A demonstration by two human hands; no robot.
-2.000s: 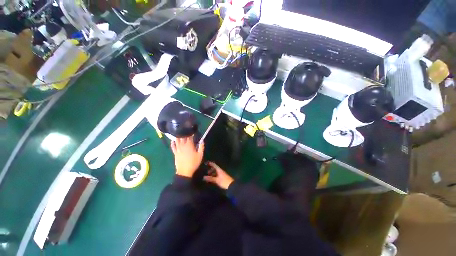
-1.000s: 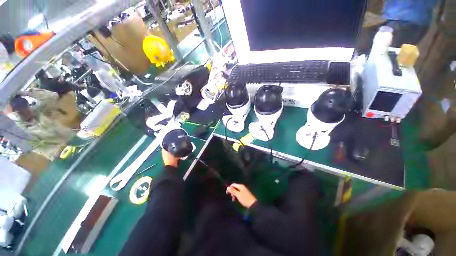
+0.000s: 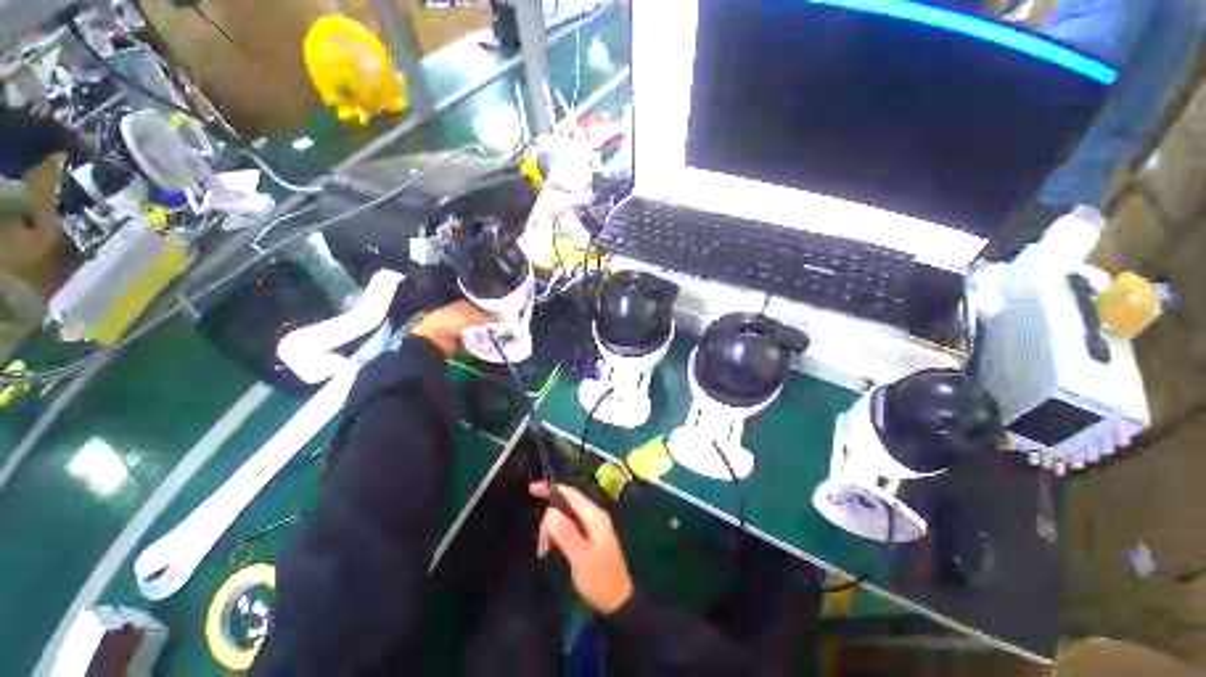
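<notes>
A white camera with a black ball head [image 3: 497, 298] stands at the left end of the row, left of the keyboard. My left hand [image 3: 456, 325] is at its left side, holding its white body; the fingers are partly hidden. A thin black cable [image 3: 540, 443] runs down from its base. My right hand [image 3: 582, 540] holds the lower part of this cable between thumb and fingers, over the dark recess. Three similar cameras stand to the right: one [image 3: 631, 347], another [image 3: 730, 390] and a third [image 3: 899, 450]. Yellow scraps [image 3: 635, 467] lie at the mat edge.
The keyboard [image 3: 794, 258] and monitor [image 3: 873, 113] are behind the cameras. A power supply [image 3: 1065, 364] stands at right. A dark mouse [image 3: 972, 556] lies on the black pad. At left are a long white strip [image 3: 251, 463], a yellow-ringed roll [image 3: 238, 615] and a slim dark tool [image 3: 274, 525].
My left hand has moved the camera up and right, from the left mat to the row's left end. My right hand has shifted slightly left with the cable. The view has turned.
</notes>
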